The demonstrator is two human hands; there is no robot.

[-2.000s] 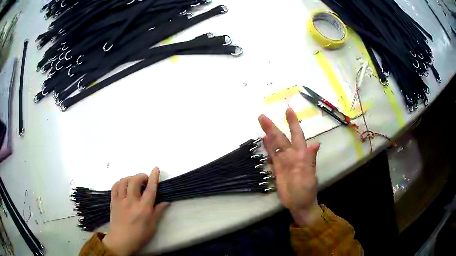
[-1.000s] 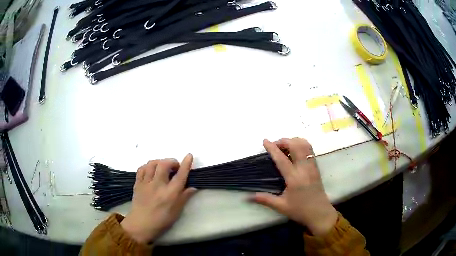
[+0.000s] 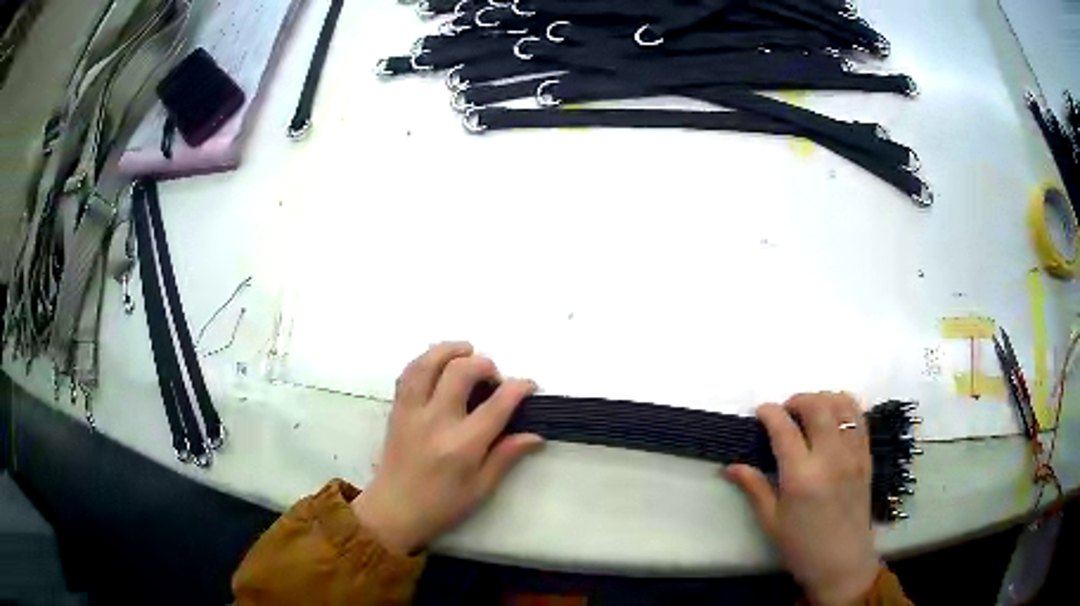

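Note:
A bundle of black webbing straps (image 3: 651, 429) lies side by side along the table's near edge. My left hand (image 3: 456, 444) grips its left part and covers that end. My right hand (image 3: 821, 485) is closed round the right part, with a ring on one finger. Small metal rings stick out beyond my right hand at the bundle's right end. The middle of the bundle shows between my hands.
A pile of black straps (image 3: 663, 59) lies at the far side. Paired straps (image 3: 172, 320), a pad (image 3: 184, 160) with a phone (image 3: 201, 97), and pale straps (image 3: 89, 213) are left. Tape roll (image 3: 1053, 231) and snips (image 3: 1019, 385) are right.
My right hand was raised open, then came down onto the bundle and now grips it. My left hand has closed round the left part. The view has turned left.

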